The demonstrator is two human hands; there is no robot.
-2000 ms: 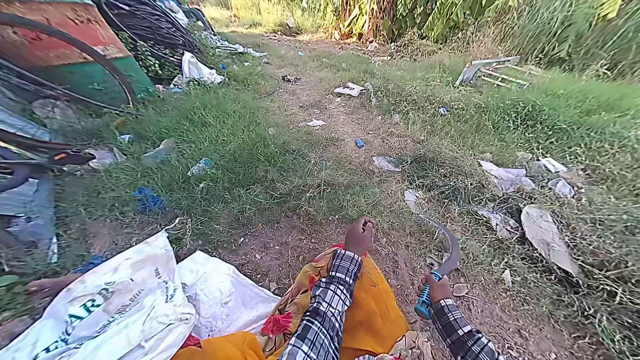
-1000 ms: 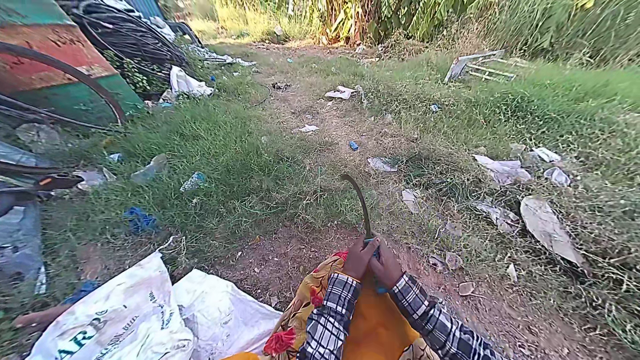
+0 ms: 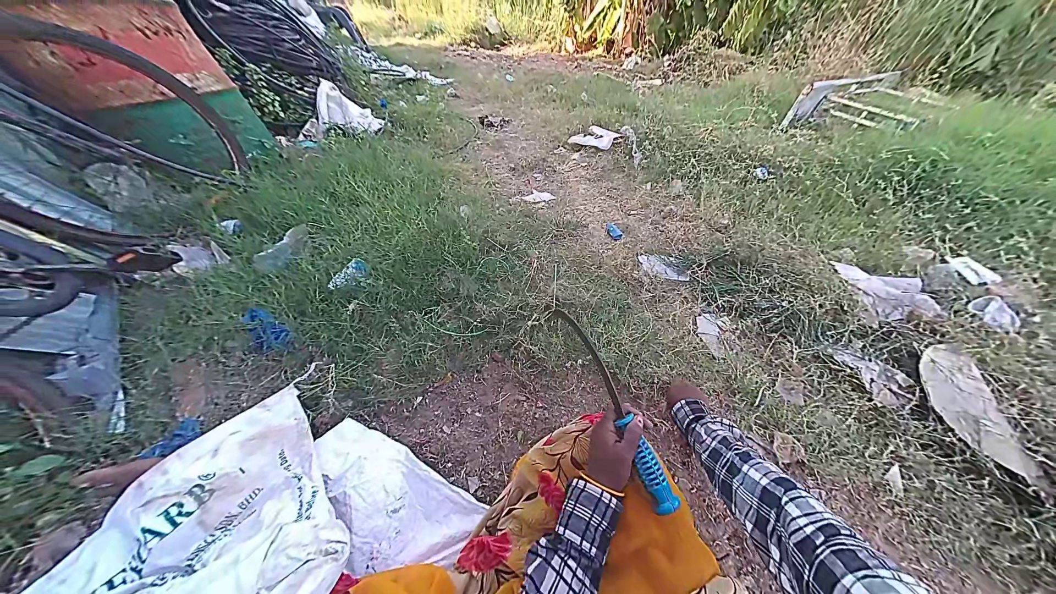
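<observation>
My left hand (image 3: 615, 452) grips a sickle where its blue ribbed handle (image 3: 652, 474) meets the curved dark blade (image 3: 590, 351). The blade points forward and bends left, its tip over the edge of the grass (image 3: 429, 272). To the right, my right hand (image 3: 686, 394) is apart from the sickle; its fingers are mostly hidden beyond the checked sleeve. Orange and patterned cloth (image 3: 660, 544) covers my lap below the handle. A white woven sack (image 3: 239, 503) bearing print lies at the lower left, beside another white sheet or sack (image 3: 388, 495).
Black hoses or cables (image 3: 264, 41) and a red and green painted surface (image 3: 165, 74) stand at the upper left. Scraps of plastic litter (image 3: 891, 293) lie in the grass at both sides of a dirt path (image 3: 536, 157). A pale frame (image 3: 858, 99) lies at the upper right.
Two seconds ago my right hand held the sickle; one second ago both hands were together on it. Now my left hand alone holds it, and my right hand has moved away to the right.
</observation>
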